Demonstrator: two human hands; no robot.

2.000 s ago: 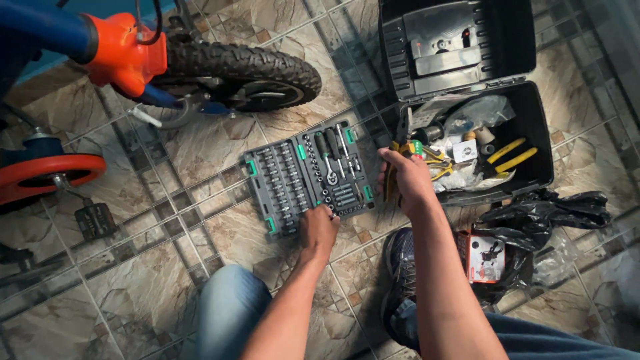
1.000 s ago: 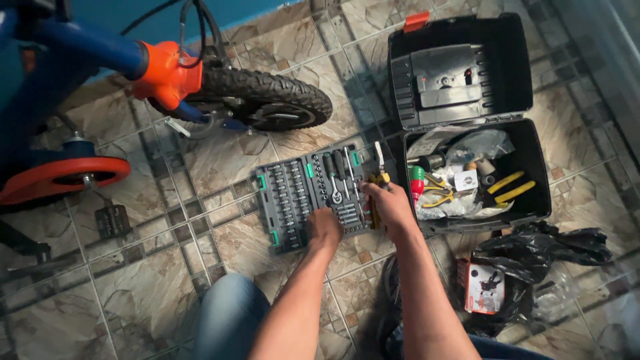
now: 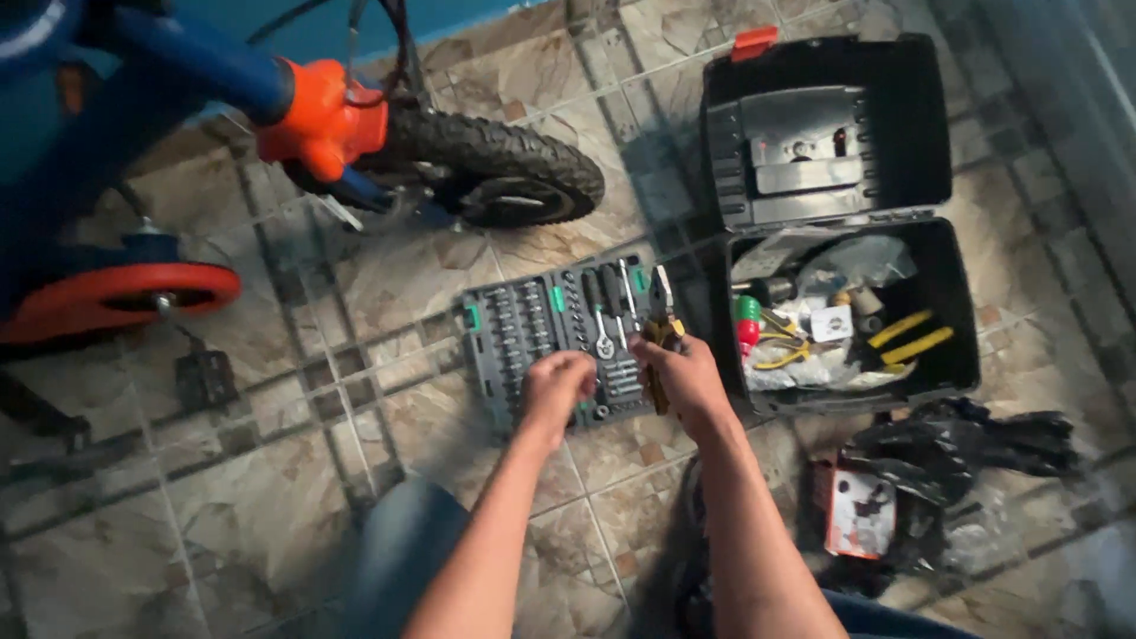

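My right hand point(image 3: 679, 373) grips yellow-handled pliers point(image 3: 662, 328), their metal jaws pointing away from me, over the right edge of a socket set case point(image 3: 477, 355). Over the lower middle of that case is my left hand point(image 3: 559, 390), fingers curled; whether it holds anything small cannot be told. The case lies open on the floor, with rows of bits and sockets, a ratchet point(image 3: 605, 342) and dark-handled drivers. Right of it stands an open black toolbox point(image 3: 967, 311) holding yellow-handled tools point(image 3: 917, 345), more pliers point(image 3: 785, 342), a green and red item point(image 3: 747, 321) and plastic bags.
A blue and orange bicycle stands at the upper left, its knobby tire point(image 3: 524, 151) near the case and a red training wheel point(image 3: 124, 297) nearer me. At the lower right a black plastic bag point(image 3: 967, 453) lies by a small printed box point(image 3: 861, 513). My knee and shoe are below.
The pliers in my right hand have moved from beside the toolbox to over the right edge of the socket case. My left hand remains over the case's lower part.
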